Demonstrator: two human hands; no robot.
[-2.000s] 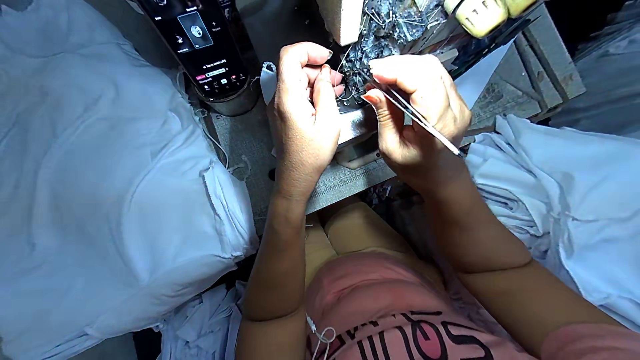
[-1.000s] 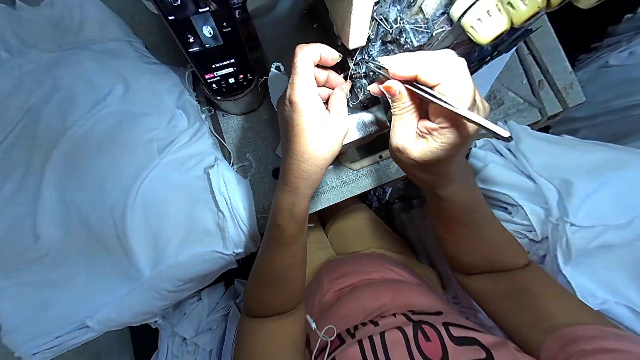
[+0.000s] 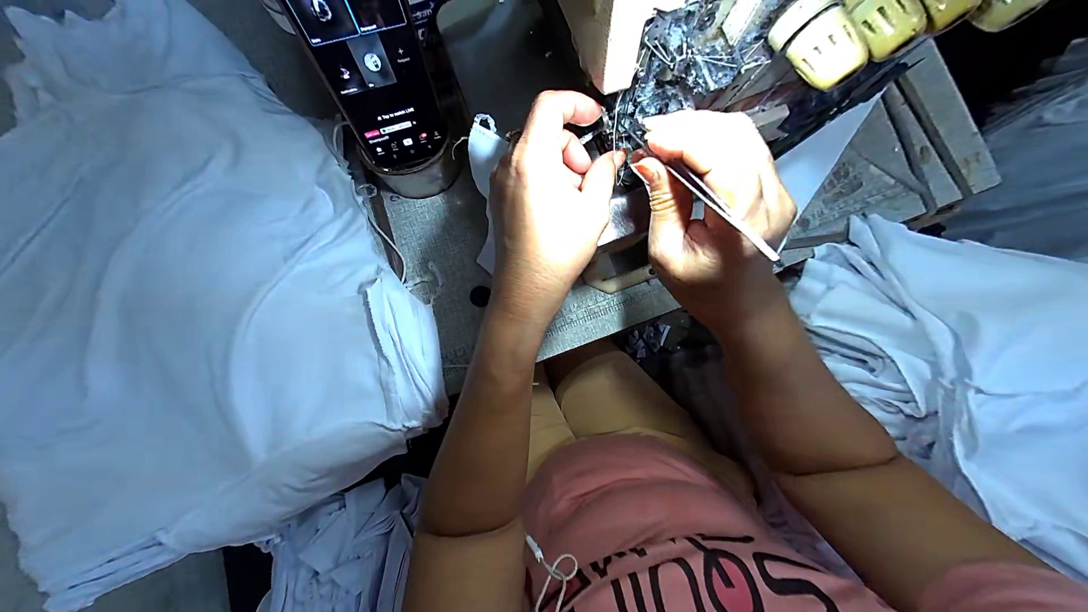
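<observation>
My right hand (image 3: 718,191) holds metal tweezers (image 3: 722,208) between thumb and fingers, their tips among the needle and looper parts of an overlock-type sewing machine (image 3: 671,64). Opposite it, my left hand (image 3: 557,183) is at the same spot, thumb and fingertips nearly together beside the needle area; a thin thread seems to be there, but whether the fingers pinch it I cannot tell. Below both hands shows the shiny metal plate (image 3: 625,219) of the machine. A narrow piece of light cloth (image 3: 486,157) lies just left of my left hand.
A phone (image 3: 374,81) stands leaning in a round metal holder (image 3: 418,174) on the grey worktable (image 3: 450,246). Large piles of pale cloth lie at left (image 3: 204,280) and right (image 3: 952,340). Yellow tension knobs (image 3: 820,47) jut out at the upper right. An earphone cord (image 3: 557,569) hangs over the pink shirt.
The tweezers in my right hand have changed angle, their rear end now pointing more downward than one second ago. My left hand stays near the needle area.
</observation>
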